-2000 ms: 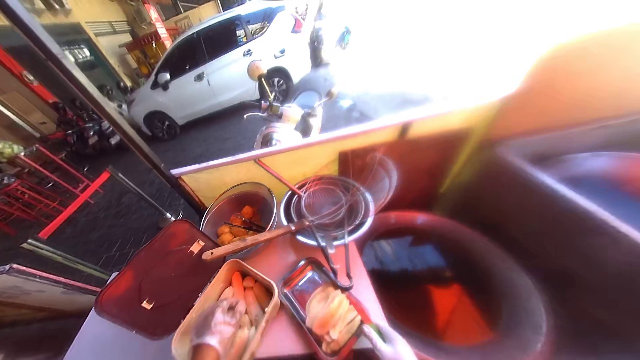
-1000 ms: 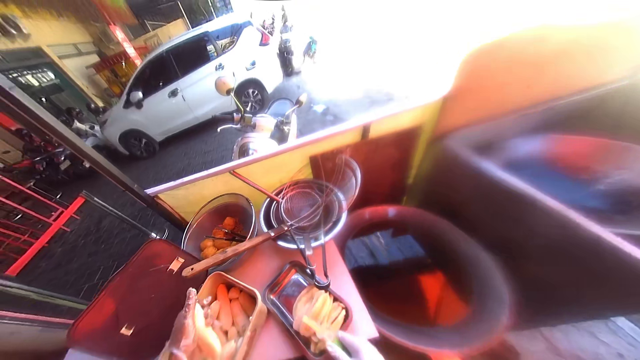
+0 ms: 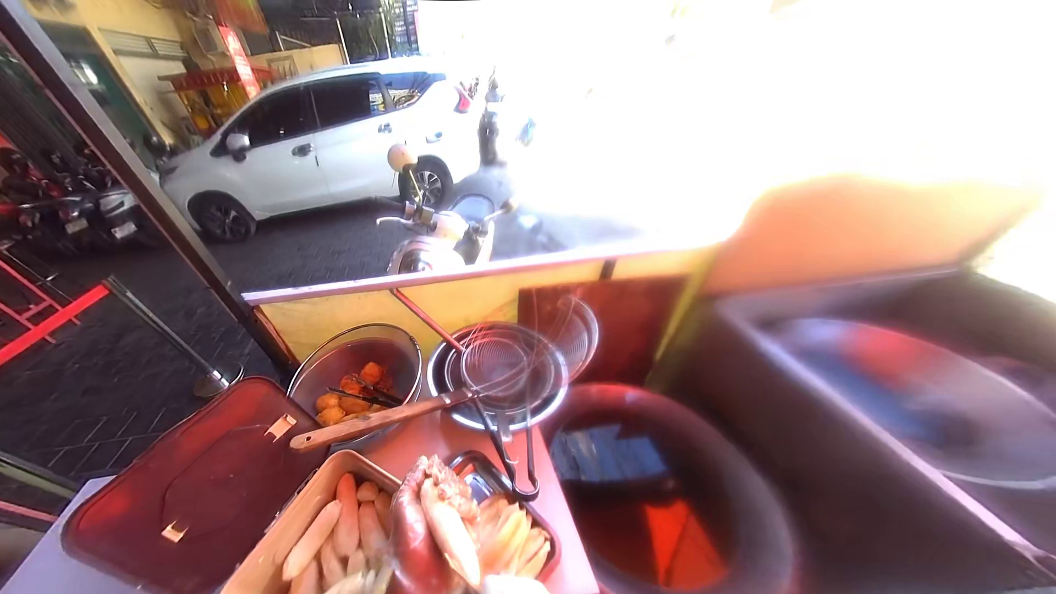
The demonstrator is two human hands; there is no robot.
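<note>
Near the bottom centre is my left hand (image 3: 414,528), with a wrinkled clear glove over its fingers, shut on a pale, long piece of food (image 3: 450,528) like a peeled banana. It is between a rectangular tan container (image 3: 272,532) of similar whole pieces (image 3: 313,540) and a metal tray (image 3: 551,528) with fanned, sliced pieces (image 3: 511,536). A small part of my right hand (image 3: 513,585), in a white glove, shows at the bottom edge beside the tray; its fingers and anything in them are hidden.
A pot (image 3: 412,351) holds orange food and tongs. Wire strainers (image 3: 499,363) rest over a metal bowl (image 3: 437,388), one wooden handle (image 3: 371,422) reaching left. Right is a large pan of dark liquid (image 3: 610,503); left, a dark red lid (image 3: 223,470). A yellow panel (image 3: 346,313) stands behind.
My left hand, over the tan container two seconds ago, has moved right towards the tray with a pale piece in it. My right hand has moved down, mostly out of view.
</note>
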